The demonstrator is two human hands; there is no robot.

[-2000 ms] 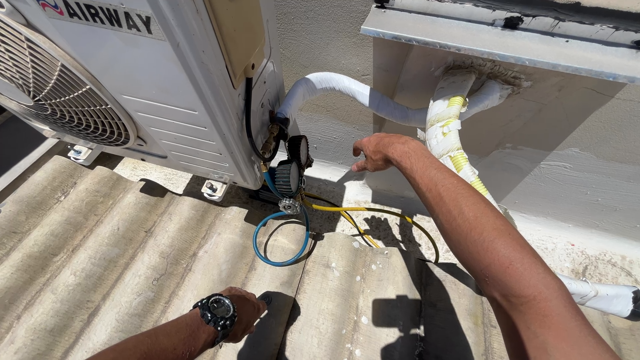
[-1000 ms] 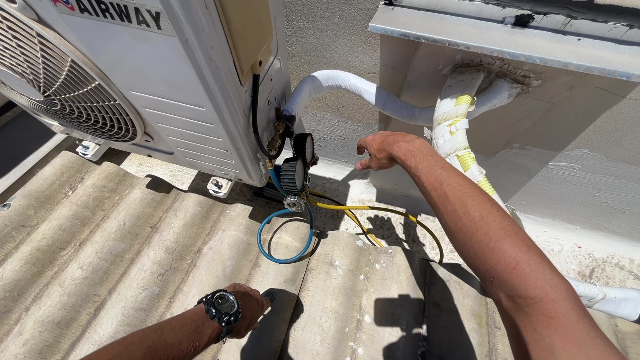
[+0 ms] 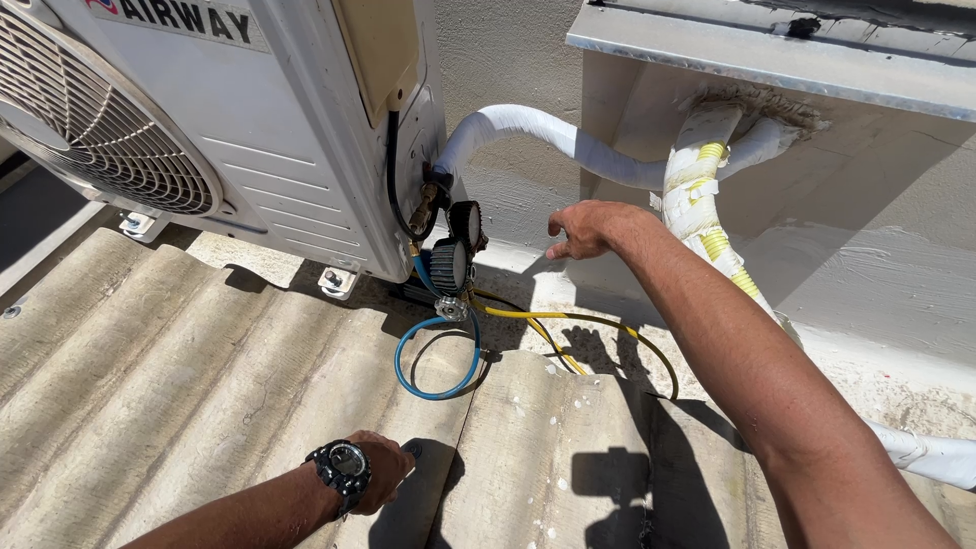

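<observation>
My left hand, with a black watch on its wrist, rests low on the corrugated roof; its fingers are largely hidden, beside a round dark fastener. My right hand hangs with bent fingers in front of the wall, right of the gauges, touching nothing visible. A manifold gauge set hangs at the side of the white outdoor air-conditioning unit, its valve knob below. A blue hose loops onto the roof, and a yellow hose runs right. Brass fittings meet the unit.
White-wrapped pipe arcs from the unit to the wall. A thicker wrapped bundle with yellow corrugated conduit descends behind my right forearm. Above is a metal ledge. The corrugated roof has raised ridges, and mounting feet support the unit.
</observation>
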